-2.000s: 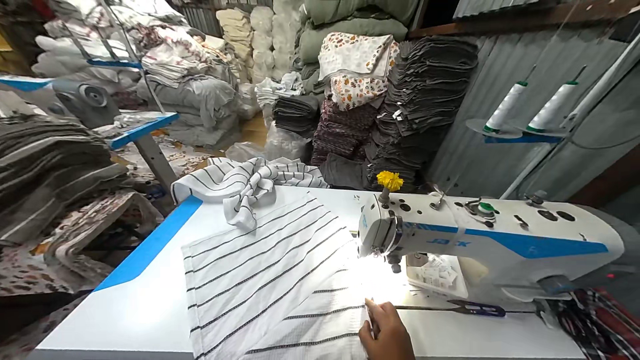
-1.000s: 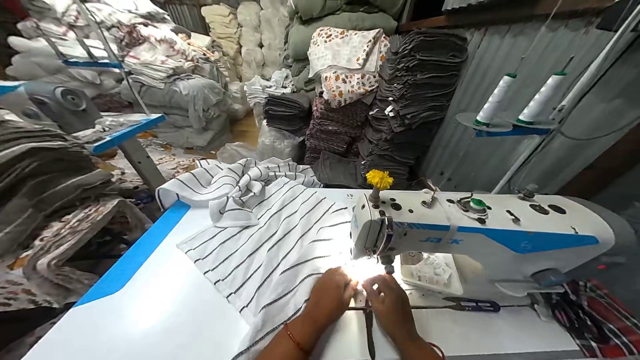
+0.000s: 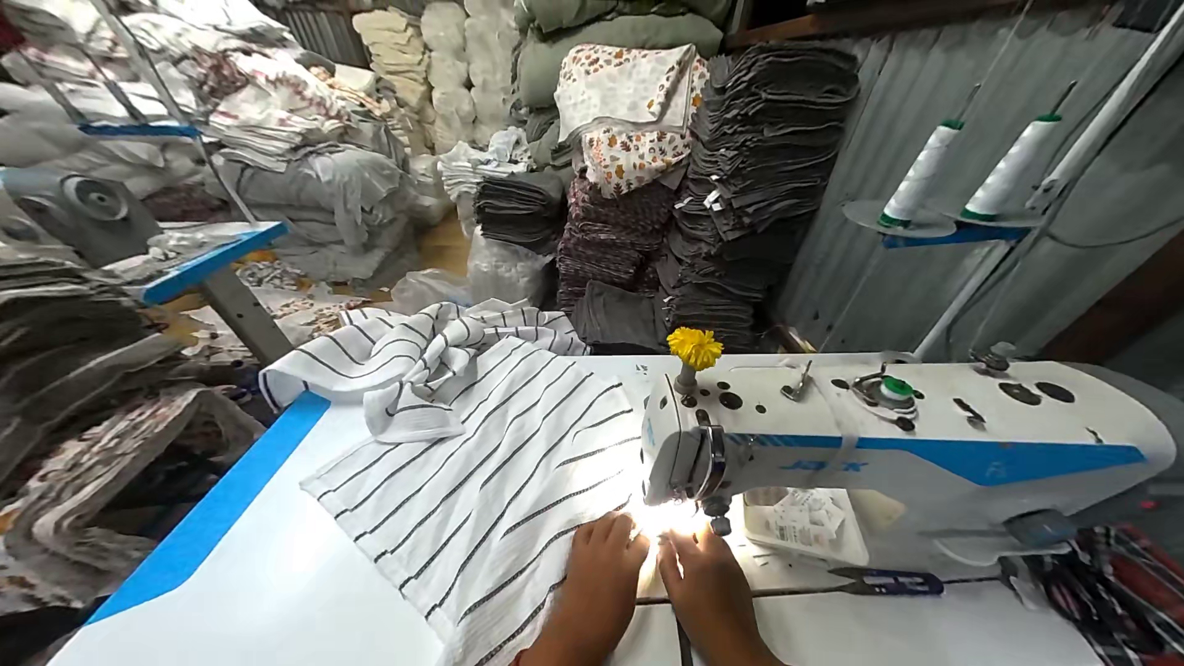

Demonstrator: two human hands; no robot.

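Observation:
White cloth with dark stripes [image 3: 490, 462] lies over the sewing table, its far end bunched up. A Jack sewing machine [image 3: 888, 444] stands on the right, its lamp shining brightly at the needle area. My left hand [image 3: 601, 564] rests on the cloth's right edge just in front of the needle area, fingers pressed down. Close beside it, my right hand [image 3: 703, 583] has its fingertips at the lit spot under the machine head. Glare hides the needle, the presser foot and what the right fingertips touch.
Thread snips [image 3: 888, 582] lie right of my hands, near a white tray [image 3: 856, 541] with labels. A yellow flower [image 3: 695, 348] tops the machine. Two thread cones [image 3: 920, 176] stand at the back right. Folded dark cloths [image 3: 777, 148] are stacked behind the table, and another blue-edged table [image 3: 217, 264] is at left.
Two seconds ago only my right hand showed, at the cloth's near right edge. My left hand has since come in, and both are at the needle area. The cloth has turned and shifted.

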